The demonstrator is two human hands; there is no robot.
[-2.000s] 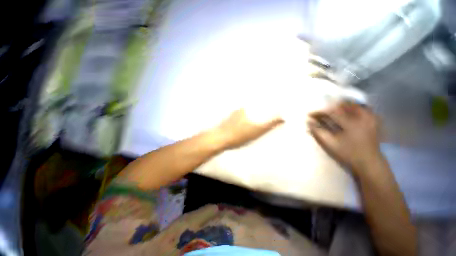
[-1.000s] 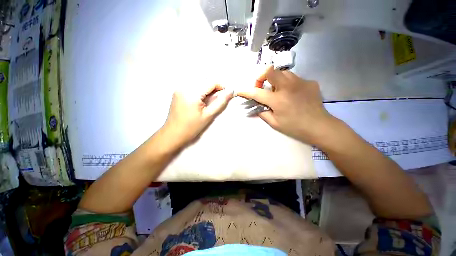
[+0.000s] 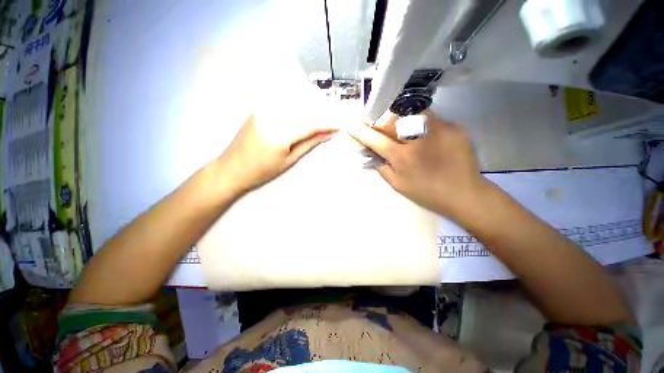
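Note:
A cream fabric piece (image 3: 320, 233) lies flat on the white sewing machine table, its near edge at the table's front edge. My left hand (image 3: 269, 156) rests on it with fingertips near the needle area. My right hand (image 3: 429, 156) is just to the right, thumb and finger on the cloth, with small thread snips (image 3: 375, 159) held inside it. The white sewing machine head (image 3: 415, 36) is above, and the presser foot (image 3: 342, 89) shows just beyond my fingertips. The cloth between my fingertips is washed out by glare.
A printed ruler (image 3: 466, 251) runs along the table's front edge. Packages with green edges (image 3: 44, 138) stand along the left side. A yellow label (image 3: 581, 104) is on the machine at the right. A white knob (image 3: 560, 28) sticks out of the machine head.
The view has shifted closer under the machine head. My fingertips now lie flatter on the cloth near the presser foot, and more cloth shows in front of them. The snips remain in my right hand.

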